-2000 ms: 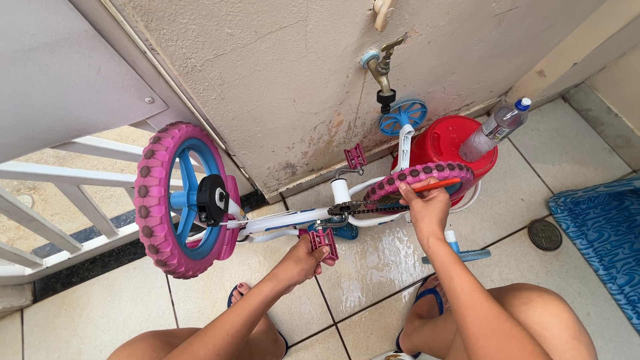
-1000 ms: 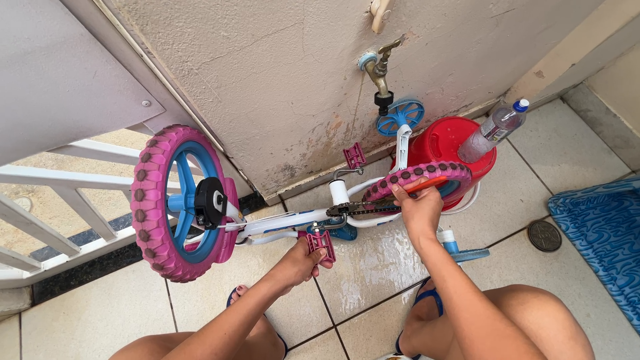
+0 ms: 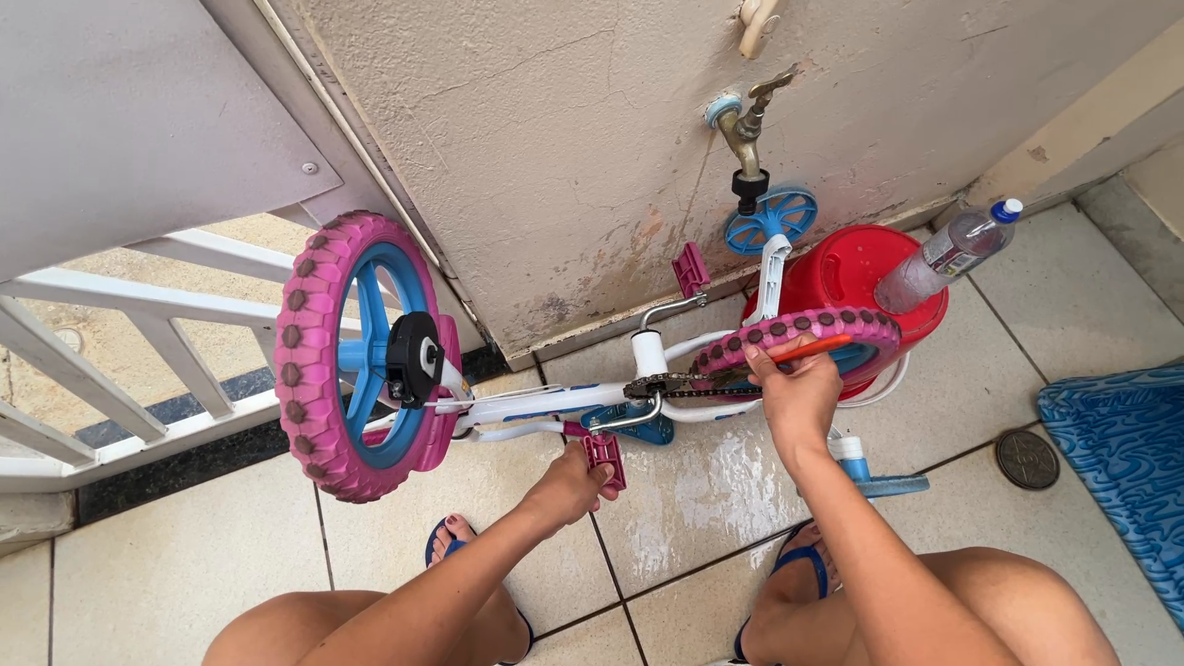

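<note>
A child's bicycle stands upside down, its front wheel [image 3: 301,370] with a pink tyre and blue rim at the left. My left hand [image 3: 569,483] is closed on the near pink pedal [image 3: 604,461]. With my right hand [image 3: 797,393] I hold a slim orange-red tool [image 3: 814,349] against the rear wheel [image 3: 800,326]; its working end is hidden. The black chain [image 3: 712,392] runs from the crank to that wheel. The far pink pedal [image 3: 690,269] points toward the wall. Blue training wheels [image 3: 770,220] sit on either side of the rear.
A brass tap [image 3: 742,139] juts from the wall above the bicycle. Behind the rear wheel, a plastic bottle [image 3: 948,256] leans on a red bucket [image 3: 846,264]. A white gate [image 3: 176,361] borders the left; a round drain [image 3: 1027,459] and blue mat [image 3: 1128,462] lie right. The tiles look wet.
</note>
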